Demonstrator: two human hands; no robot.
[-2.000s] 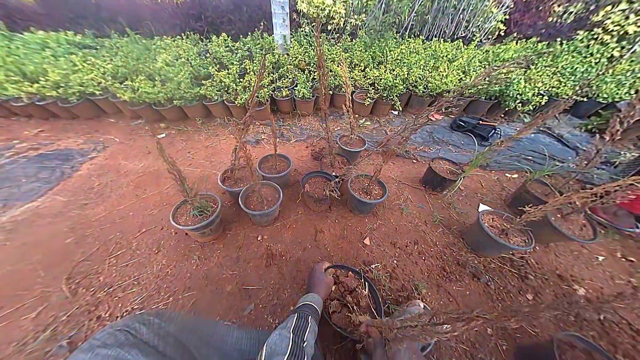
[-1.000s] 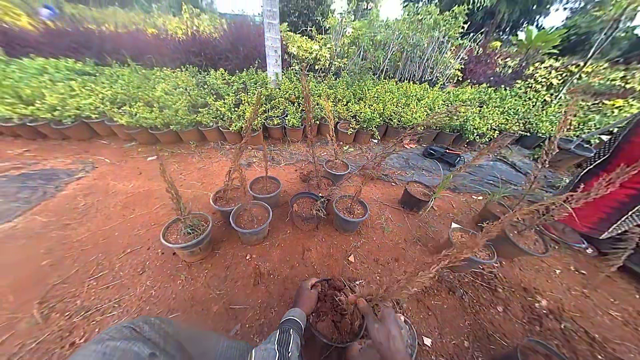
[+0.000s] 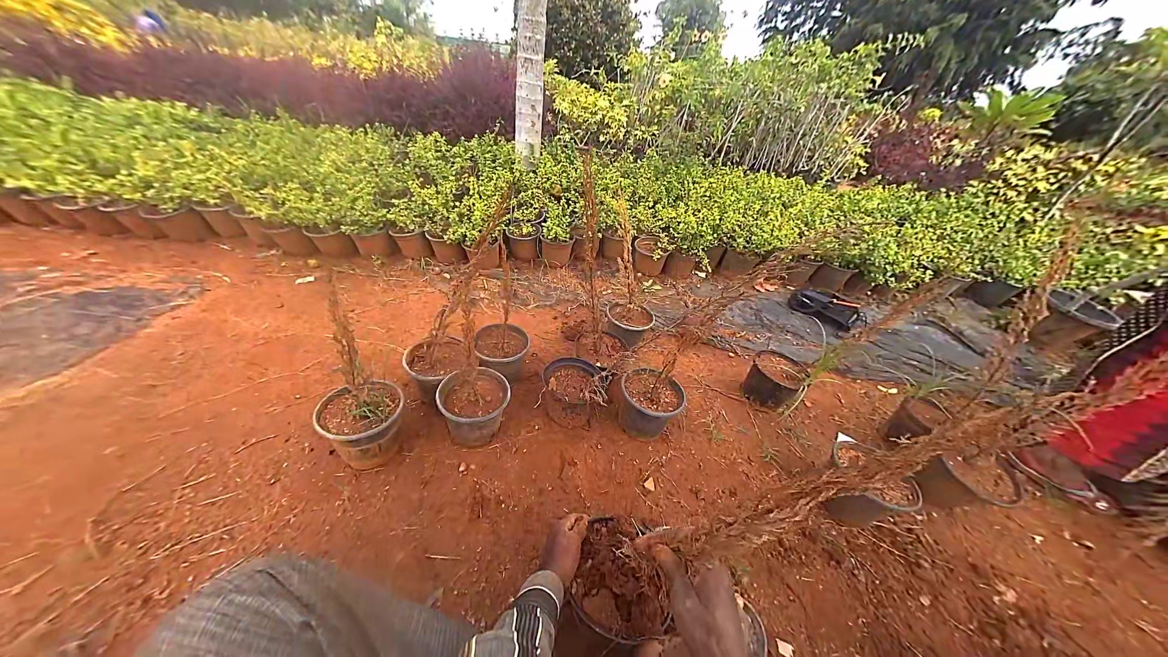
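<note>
A dark plastic plant pot (image 3: 598, 630) with lumpy red soil (image 3: 620, 579) stands low in front of me. My left hand (image 3: 565, 547) grips its rim at the left side. My right hand (image 3: 698, 598) is at the pot's right side, fingers at the base of a dry brown plant (image 3: 821, 484) that leans far to the right; whether the fingers close on the stem or the rim cannot be told. Another pot's rim (image 3: 756, 630) shows partly behind my right hand. A further hand part shows under it at the bottom edge.
Several pots with dry upright plants, such as a grey pot (image 3: 360, 429), stand ahead on red earth. More pots (image 3: 871, 493) are at the right, near a person in red clothing (image 3: 1113, 429). A black object (image 3: 826, 308) lies on dark ground sheeting (image 3: 912, 342). Potted green shrubs (image 3: 365, 182) line the back.
The view has tilted up. My right hand has come up onto the pot's right side, and the dry plant now shows clearly leaning right. My left hand stays at the rim.
</note>
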